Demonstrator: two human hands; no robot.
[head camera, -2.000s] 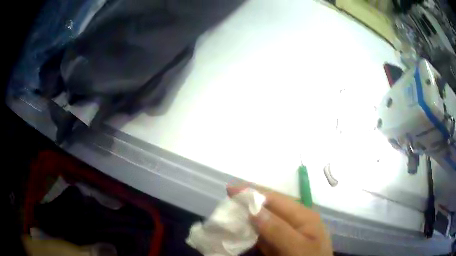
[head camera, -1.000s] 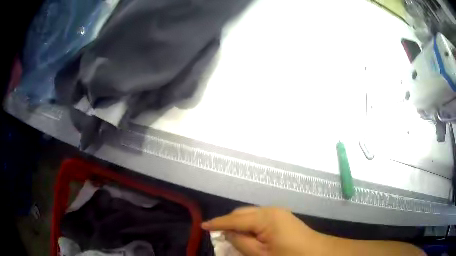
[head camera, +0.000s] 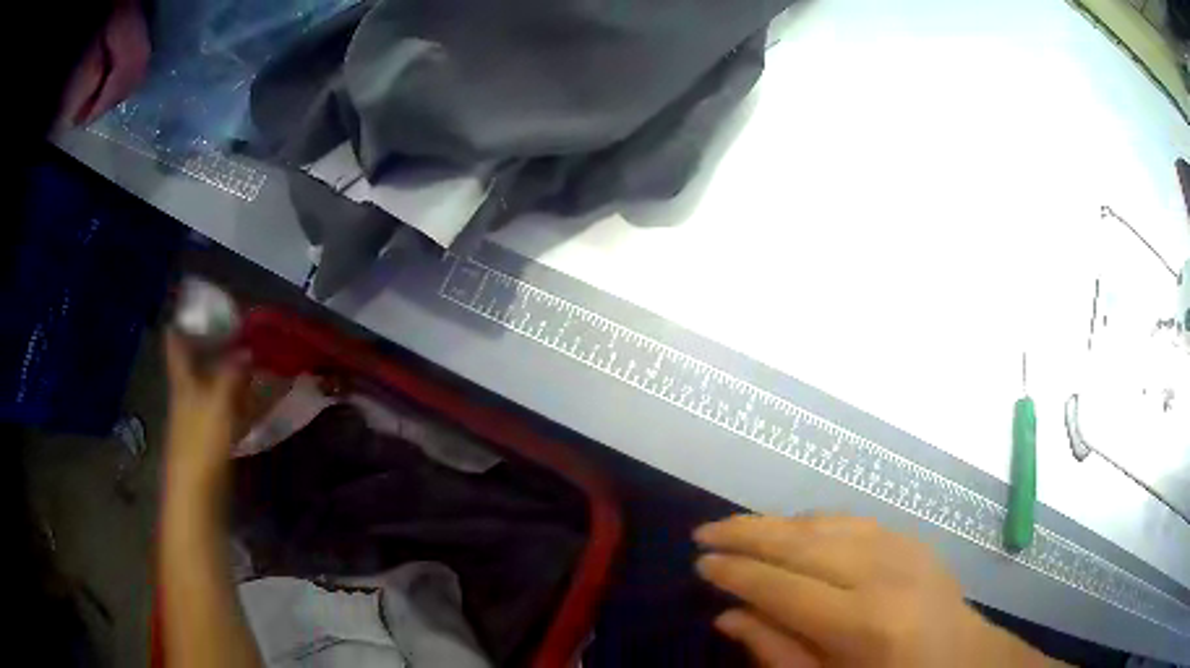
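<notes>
My left hand (head camera: 206, 368) is blurred at the far left, beside the red basket, with a small whitish thing (head camera: 206, 311) at its fingers; what it is cannot be told. My right hand (head camera: 835, 590) is below the table's front edge, fingers extended and nothing seen in it. Dark grey and pale pieces lie in the red basket (head camera: 598, 522). An awl with a green handle (head camera: 1022, 476) lies on the ruler strip, spike pointing away from me. A heap of dark grey pieces (head camera: 522, 91) lies on the table, one pale part (head camera: 437, 206) showing at the front edge.
The white table (head camera: 887, 235) has a grey front edge with a printed ruler scale (head camera: 679, 379). A clear-blue plastic bag (head camera: 209, 91) is at the upper left. A blue crate (head camera: 78, 313) stands below at the left. An unclear pinkish thing (head camera: 115, 65) shows at the upper left.
The view has shifted, so the table contents appear further right. The crumpled white piece has left my right hand. My left hand has come up at the basket's left side.
</notes>
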